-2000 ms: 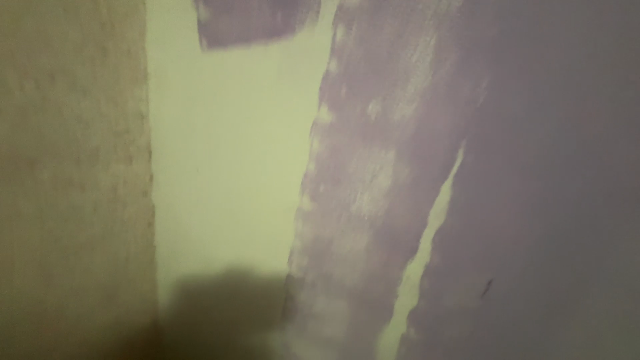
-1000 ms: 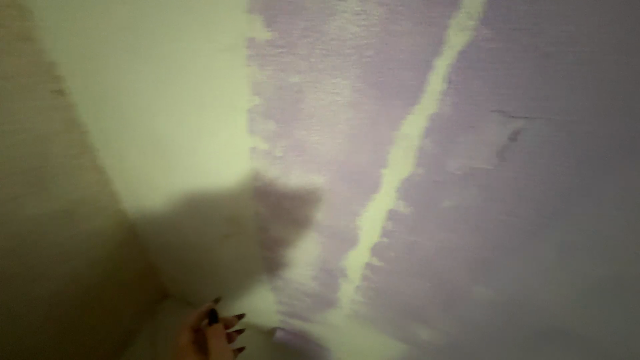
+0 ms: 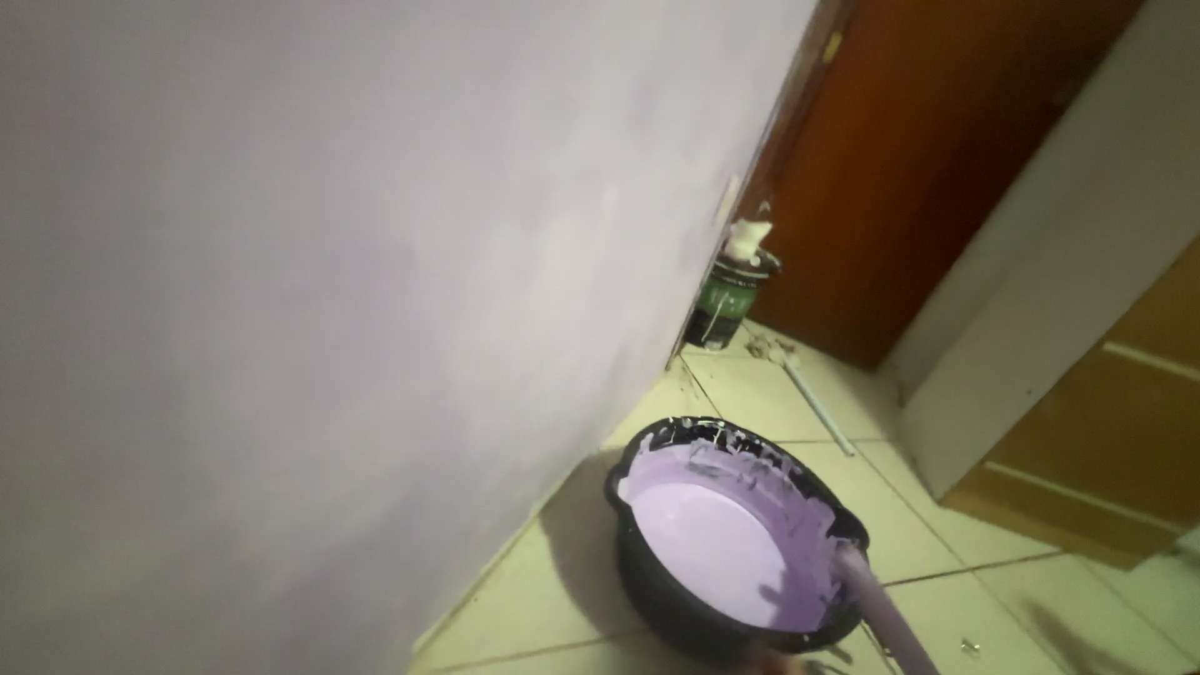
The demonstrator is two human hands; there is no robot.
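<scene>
A black plastic bucket (image 3: 656,609) stands on the tiled floor beside the painted wall (image 3: 328,328). Light purple paint (image 3: 712,544) fills its lower part, and wet streaks coat the inner wall and rim. A purple-coated stick or tool handle (image 3: 886,609) reaches from the bucket's right rim past the bottom edge; its far end is hidden. Blurred skin, probably fingertips, shows at the bottom edge by the near rim. It is too cut off to tell which of my hands this is or whether it holds anything. The rest of both hands is out of sight.
Behind the wall's end stands a green and black can (image 3: 722,305) with something whitish on top. A thin pale rod (image 3: 816,403) lies on the tiles. A reddish-brown door (image 3: 928,169) and a brown panel with pale strips (image 3: 1078,441) are at the right.
The view has swung from the partly painted wall corner to the floor and bucket. The hand with dark nails, visible low in the view one second ago, no longer shows clearly.
</scene>
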